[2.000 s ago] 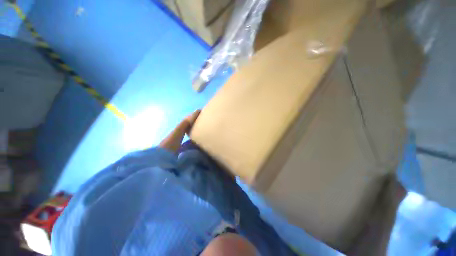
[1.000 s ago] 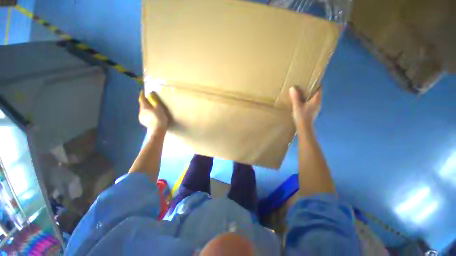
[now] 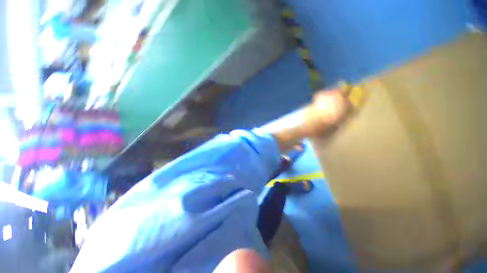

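A large brown shipping carton (image 3: 395, 176) fills the right side of the view, tilted and blurred. A darker band runs down its face, perhaps a seam or tape. My left hand (image 3: 331, 109) grips the carton's upper left edge, with yellow finger cots at its fingertips. The blue sleeve of that arm reaches up from the lower left. My right hand is not in the picture. The carton's right part is cut off by the frame's edge.
A green-topped bench (image 3: 187, 48) runs diagonally at the upper left. A stack of pink and blue colour boxes (image 3: 75, 136) lies at the left, blurred. Black-yellow tape (image 3: 305, 53) crosses the blue floor (image 3: 352, 32) beyond the carton. A yellow line shows below my left hand.
The view has swung towards the bench at the left. The carton now lies at the right of the view and appears larger. My right hand has left the picture; my left hand still holds the carton.
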